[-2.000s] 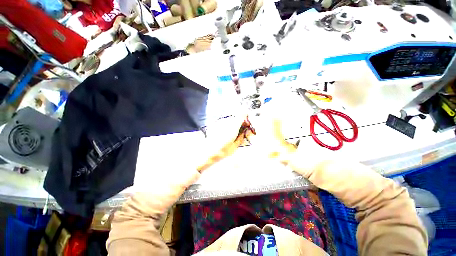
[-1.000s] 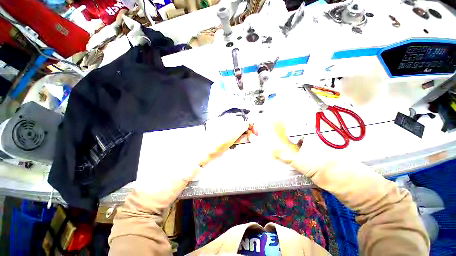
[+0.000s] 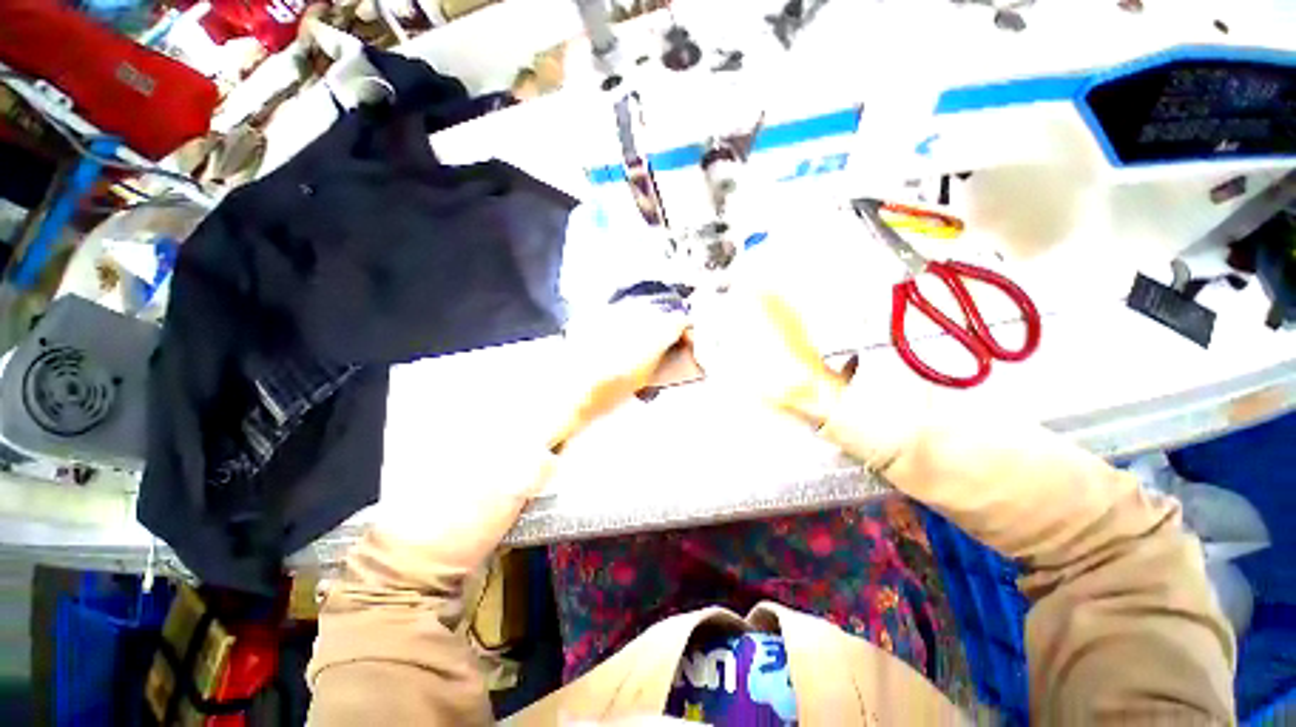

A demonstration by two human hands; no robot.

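Note:
My left hand (image 3: 625, 362) and my right hand (image 3: 782, 355) lie on the white table just below the presser foot and needle area (image 3: 711, 244). Both hands are largely washed out by glare. A small dark fabric piece (image 3: 651, 293) shows at the fingers of my left hand, left of the needle area; its grip is hard to see. I cannot tell whether my right hand holds anything. A dark garment (image 3: 384, 263) with plaid patches (image 3: 292, 391) lies heaped at the left.
Red-handled shears (image 3: 967, 324) and orange-yellow snips (image 3: 921, 219) lie right of my hands. A small black rectangular object (image 3: 1171, 308) is farther right. The control panel (image 3: 1201, 107) is upper right; a grey vented unit (image 3: 74, 381) is far left. A ruler edge (image 3: 711, 507) runs along the front.
The view has shifted, so the machine and table sit higher in the picture. The small dark fabric piece now shows left of the needle; two seconds ago it was not visible there.

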